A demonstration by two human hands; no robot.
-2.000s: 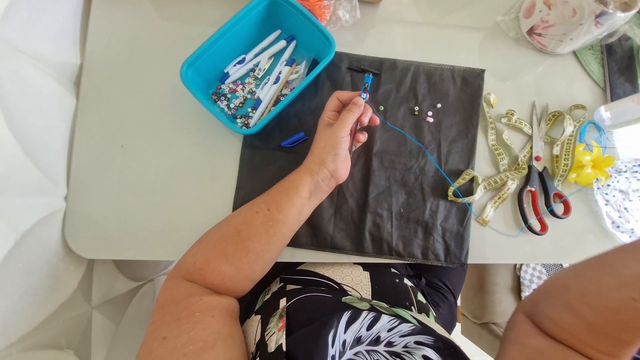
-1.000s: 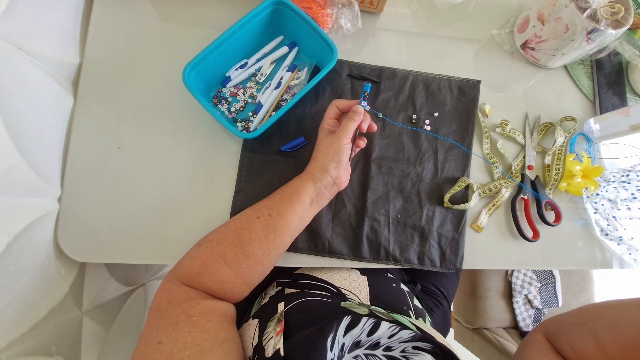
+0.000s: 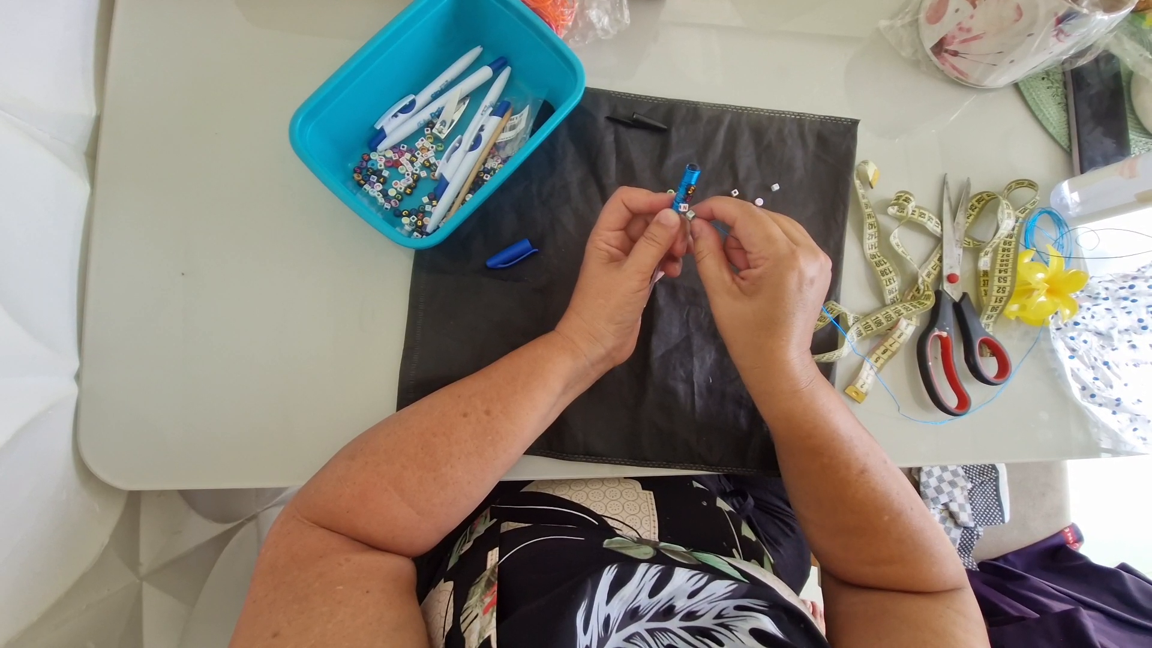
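My left hand [image 3: 625, 261] grips a slim pen barrel wrapped in blue cord [image 3: 687, 186], with small beads on it, above the black cloth [image 3: 711, 378]. Close against it, my right hand [image 3: 760, 270] pinches at the cord and a bead just below the wrapped part. A thin blue cord [image 3: 868, 360] runs out from beneath my right hand toward the right. A blue pen cap [image 3: 511, 254] lies on the cloth left of my hands, a black pen part [image 3: 639, 121] above them. A few loose beads [image 3: 759, 202] lie behind my right hand.
A turquoise plastic tub [image 3: 342, 184] with pens and beads stands at the upper left. Scissors [image 3: 951, 270] lie over a yellow measuring tape [image 3: 882, 315] at the right, beside a yellow flower [image 3: 1044, 286]. Farther back are a plastic-wrapped roll [image 3: 999, 40] and a dark phone-like object [image 3: 1098, 112].
My right hand has come in from the lower right and now meets my left hand at the wrapped pen. My left hand keeps its hold.
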